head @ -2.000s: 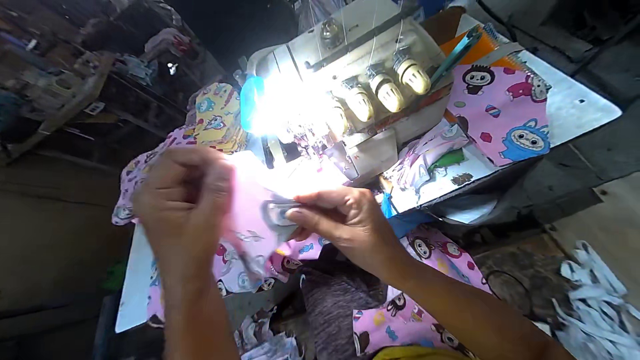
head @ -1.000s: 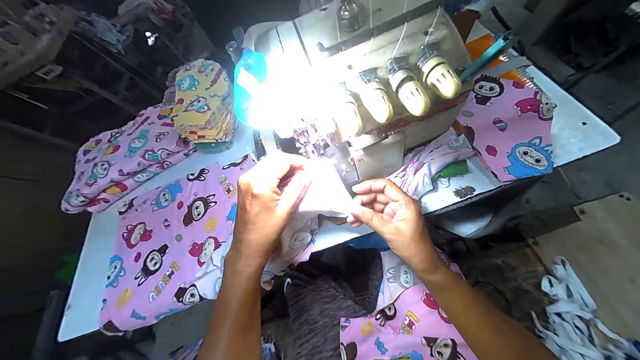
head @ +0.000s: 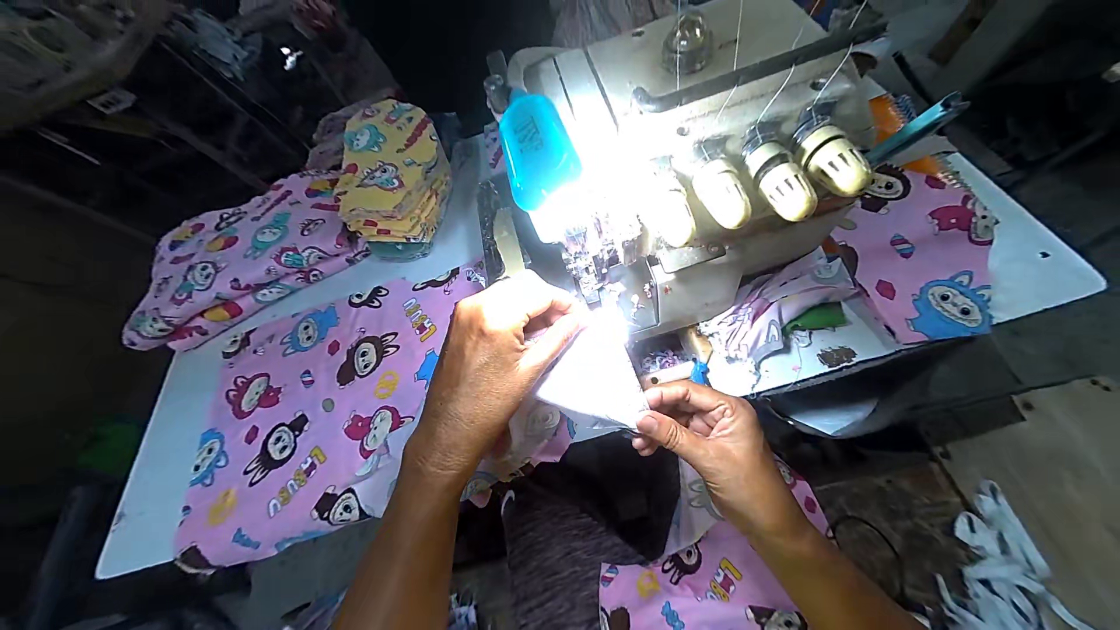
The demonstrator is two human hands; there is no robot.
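My left hand (head: 490, 376) grips the upper left part of a pale fabric piece (head: 595, 376), just in front of the needle area of an overlock sewing machine (head: 604, 254). Thumb and fingers of my right hand (head: 700, 429) pinch its lower right corner. Bright lamp glare washes out the fabric's upper edge and the presser foot, so whether they touch cannot be told. Pink cartoon-print fabric (head: 332, 394) lies flat on the white table left of my left hand, and more pink print fabric (head: 700, 569) rests over my lap.
A stack of yellow printed pieces (head: 385, 184) stands beside folded pink fabric (head: 245, 254) at the back left. Crumpled fabric (head: 779, 306) and a pink printed piece (head: 927, 254) lie right of the machine. White fabric strips (head: 1006, 560) are on the floor at right.
Two seconds ago both hands held a pink fabric piece farther from the machine; my left hand has since moved toward the needle area. The pale side of the held fabric now shows.
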